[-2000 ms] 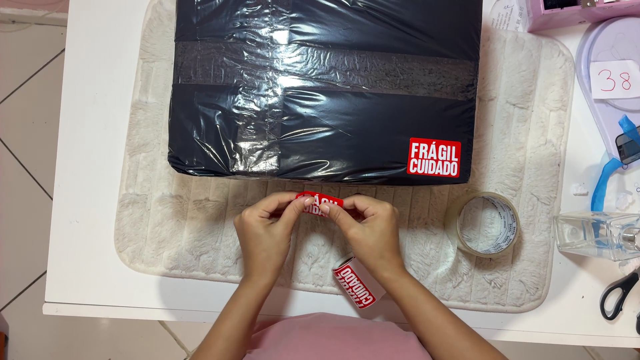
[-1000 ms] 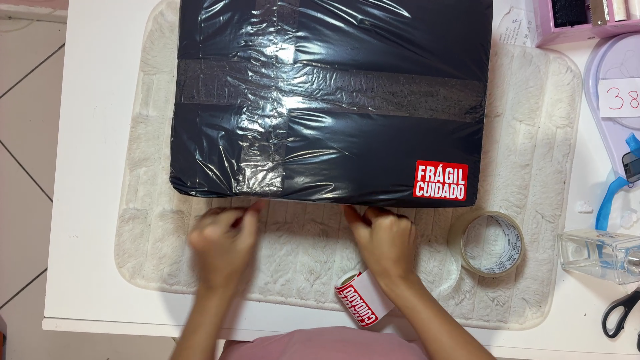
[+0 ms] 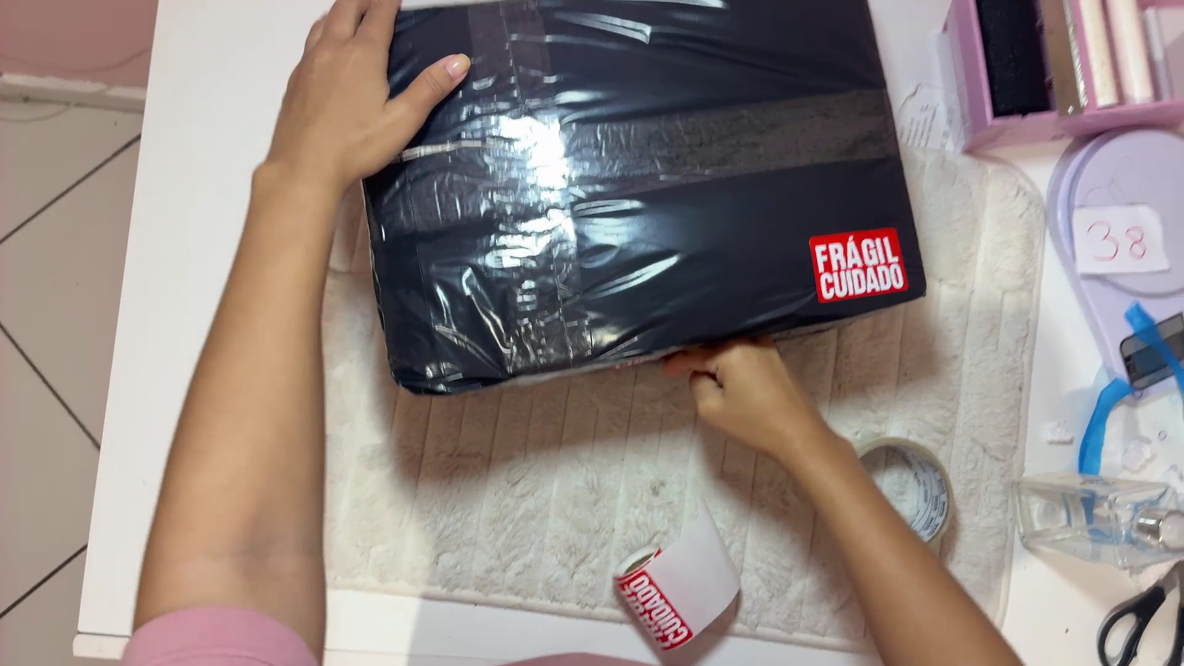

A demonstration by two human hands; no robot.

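Note:
A box wrapped in black plastic and clear tape [image 3: 703, 222] sits tilted on the fluffy cream mat [image 3: 518, 518]. On its top, at the lower right corner, is a red and white fragile sticker [image 3: 859, 265]. My left hand [image 3: 356, 102] lies spread over the box's upper left edge, thumb on top. Against the near side of the box is my right hand [image 3: 740, 384], fingers curled and partly hidden under the edge; a sliver of red shows beside them. A roll of red and white fragile stickers [image 3: 661, 606] rests at the mat's near edge, its white backing strip loose.
Right of the mat lie a roll of clear tape [image 3: 936, 495], a glass bottle [image 3: 1082, 518], black-handled scissors [image 3: 1133, 624] and a lilac object [image 3: 1078, 222] with a numbered paper and blue ribbon. A pink organizer [image 3: 1008, 129] stands at the upper right. The white table's edge is at left.
My left hand has moved from the near side up to the box's left edge. The box has turned slightly. The red sticker between my hands two seconds ago is no longer between them.

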